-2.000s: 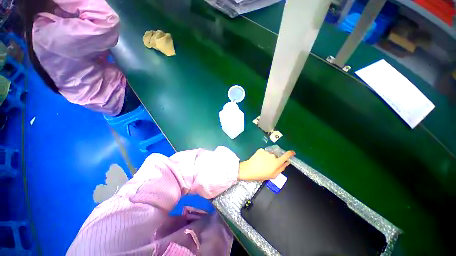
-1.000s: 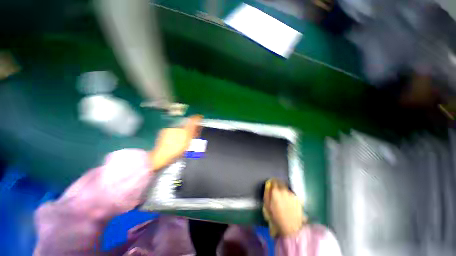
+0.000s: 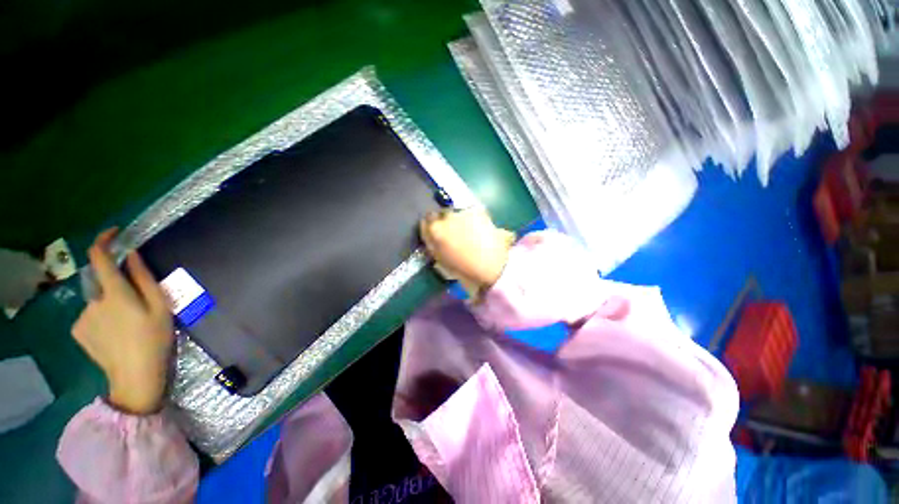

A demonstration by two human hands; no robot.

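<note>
The matte black folding unit (image 3: 296, 221) lies flat and slanted on a silvery bubble bag (image 3: 212, 418). A white-and-blue label (image 3: 187, 297) is near its left end. Small black end fittings show at the lower left and right corners. My left hand (image 3: 128, 330) is at the left short end beside the label, fingers apart, over the bag's edge. My right hand (image 3: 468, 246) is curled at the lower right corner of the unit; whether it holds anything is hidden.
A stack of bubble bags (image 3: 601, 118) leans at the upper right on the green bench (image 3: 148, 98). The post's foot (image 3: 59, 258) and part of a white bottle (image 3: 22, 394) are at the left edge. Red crates (image 3: 761, 345) stand on the blue floor at right.
The view has swung right and tilted, showing more of the bag stack and the floor. Both hands remain at the unit's ends; the right hand came into view after the earliest frame.
</note>
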